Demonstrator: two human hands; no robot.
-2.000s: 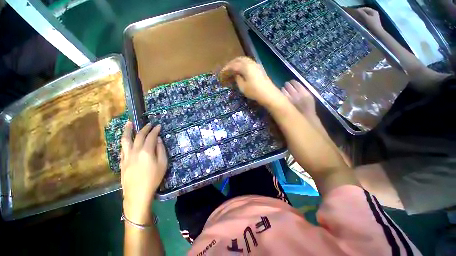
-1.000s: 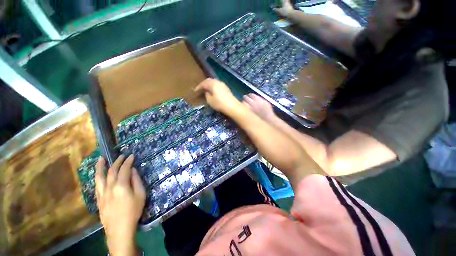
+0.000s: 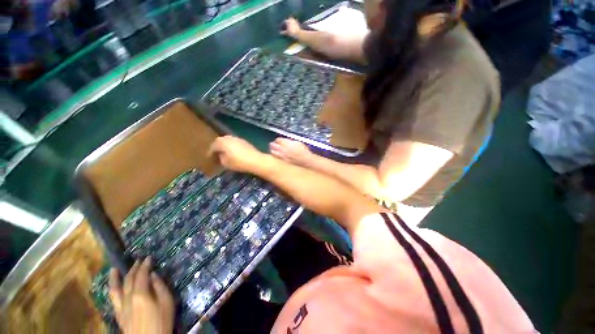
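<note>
The middle tray (image 3: 98, 156) has a silver rim. Rows of dark, glittering circuit boards (image 3: 196, 215) fill its near part, and a flat brown liner (image 3: 150, 153) shows in its far part. My right hand (image 3: 236, 155) is over the tray's right side, where the rows meet the liner; its fingers point down, and whether they hold anything cannot be told. My left hand (image 3: 140, 297) lies at the tray's near left edge, blurred and cut off by the bottom of the picture, fingers slightly apart. A small group of boards (image 3: 101, 287) shows beside it, partly hidden.
The left tray (image 3: 39, 254) has a stained yellow-brown base. The right tray (image 3: 300, 137) holds rows of boards and brown liner. A person in a brown shirt (image 3: 450, 85) sits to the right, one hand beside my right forearm, the other near a white sheet (image 3: 342, 21).
The view has swung right, so the trays appear lower and further left, and more of the neighbouring person shows. My right hand stays over the right side of the middle tray, my left at its left edge.
</note>
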